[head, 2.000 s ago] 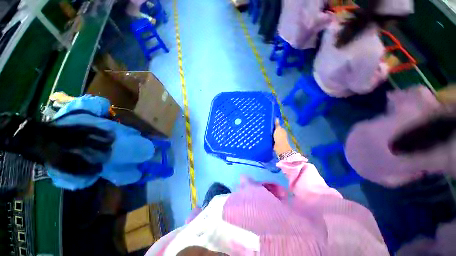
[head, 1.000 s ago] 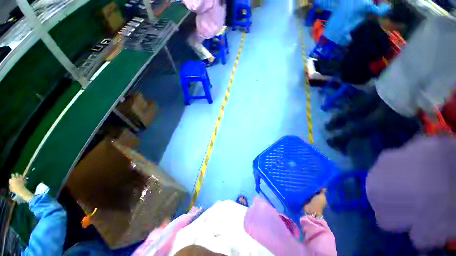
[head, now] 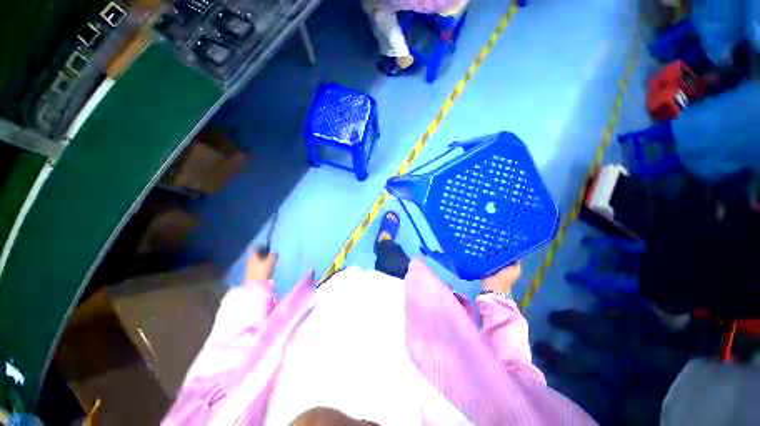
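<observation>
A bright blue plastic stool [head: 492, 208] with a square, holed seat is tilted in front of me, its legs pointing to the left. My right hand [head: 505, 276] grips it at the seat's lower edge; the fingers are partly hidden. My left hand [head: 261, 265] is low at the left and holds a thin dark tool [head: 271, 233] that points up.
Another blue stool [head: 342, 116] stands on the blue floor ahead. The green bench [head: 125, 137] with trays [head: 218, 37] curves along the left, cartons [head: 167, 320] below it. Seated people, stools and a red box [head: 672, 90] are at the right.
The carried stool has swung up and tilted, its legs now toward the left. My left hand with the thin tool has come into view. The standing stool and bench trays are nearer.
</observation>
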